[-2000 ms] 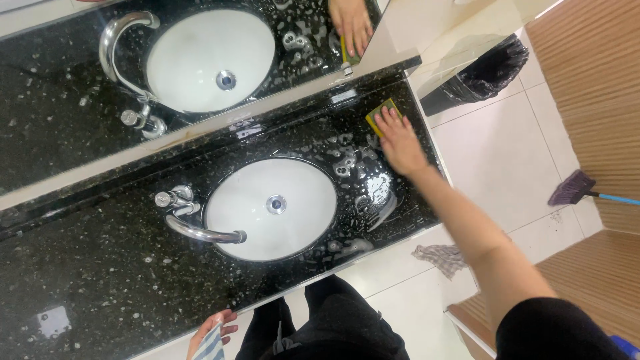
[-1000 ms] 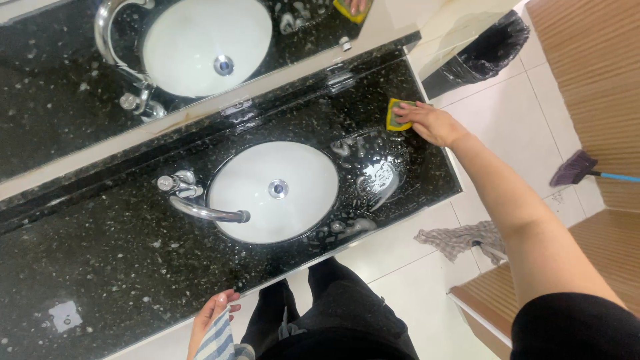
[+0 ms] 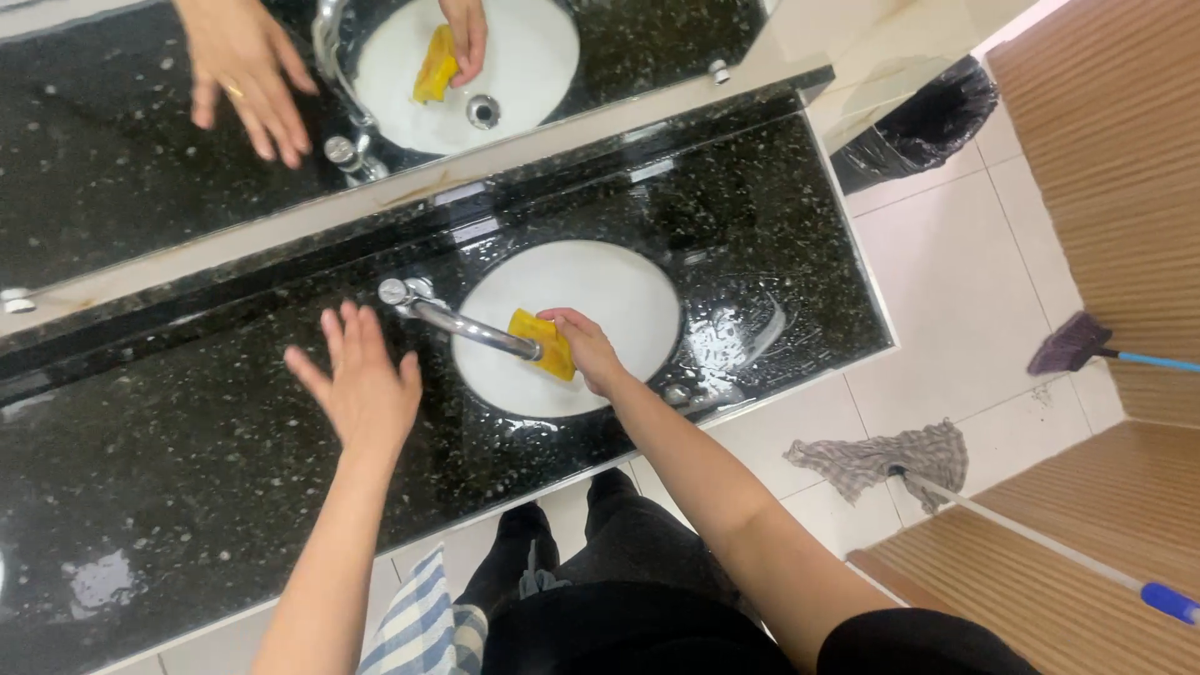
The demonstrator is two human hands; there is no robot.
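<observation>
My right hand grips a yellow sponge over the white oval sink basin, under the spout of the chrome faucet. The spout end overlaps the sponge in view; whether water runs I cannot tell. My left hand, fingers spread and holding nothing, is over the black speckled stone countertop, left of the faucet. Whether it touches the stone is unclear. Wet, shiny streaks lie on the counter right of the basin. A blue and white striped cloth hangs by my waist.
A mirror behind the counter reflects both hands and the sponge. On the floor to the right are a bin with a black liner, a purple broom head and a grey checked cloth at the end of a pole.
My right hand has moved the sponge from the counter's right end to the basin. My left hand has left the striped cloth at the front edge and moved up over the counter. Less foam shows beside the basin.
</observation>
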